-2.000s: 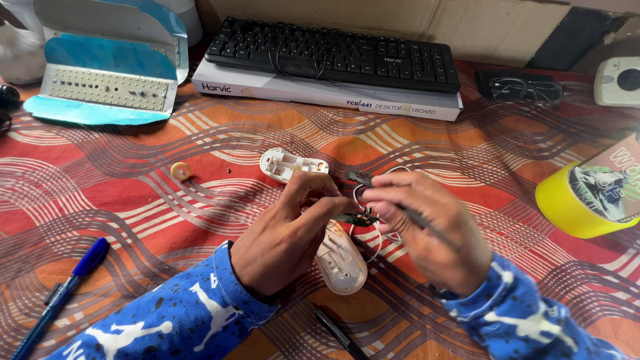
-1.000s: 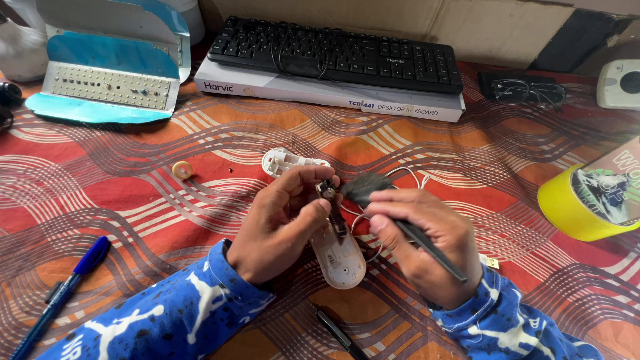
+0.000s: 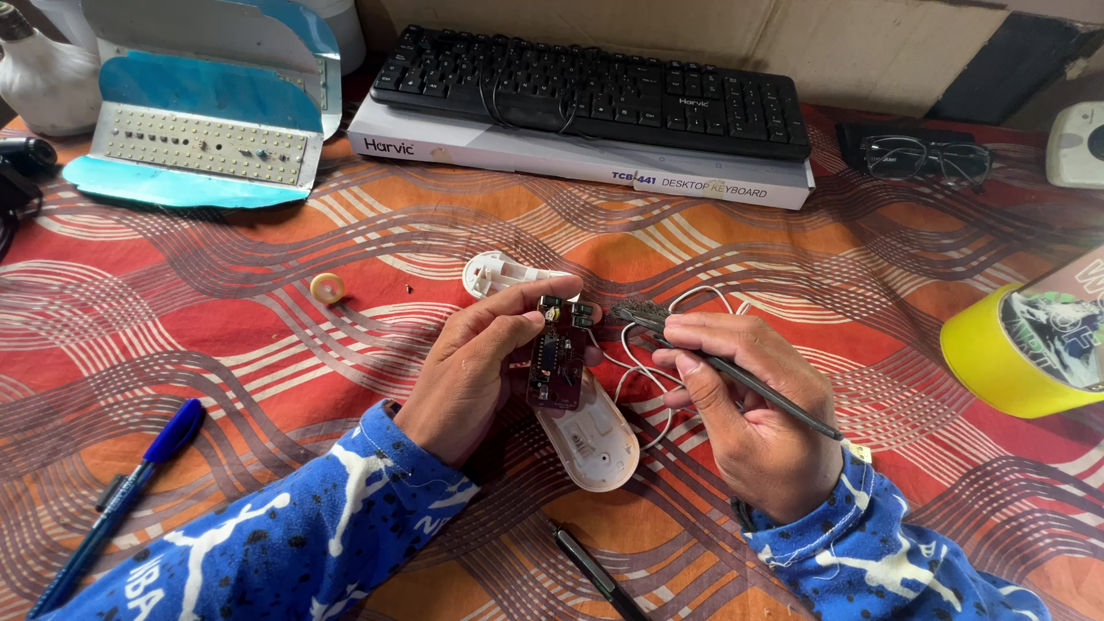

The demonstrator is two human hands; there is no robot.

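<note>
My left hand holds a small dark circuit board by its edges, its component side facing up. In my right hand is a black brush, its bristles just right of the board. The white bottom shell of a computer mouse lies below the board, partly hidden by it. Behind my left fingers rests another white mouse shell part. A thin white cable loops between the board and my right hand.
A black keyboard lies on its box at the back. Around the cloth are a scroll wheel, a tiny screw, a blue pen, a black pen-like tool, eyeglasses, an LED panel and a yellow container.
The board is now held up with its component side in clear view, where it was mostly covered by my fingers. The brush has shifted, and its bristles now sit beside the board.
</note>
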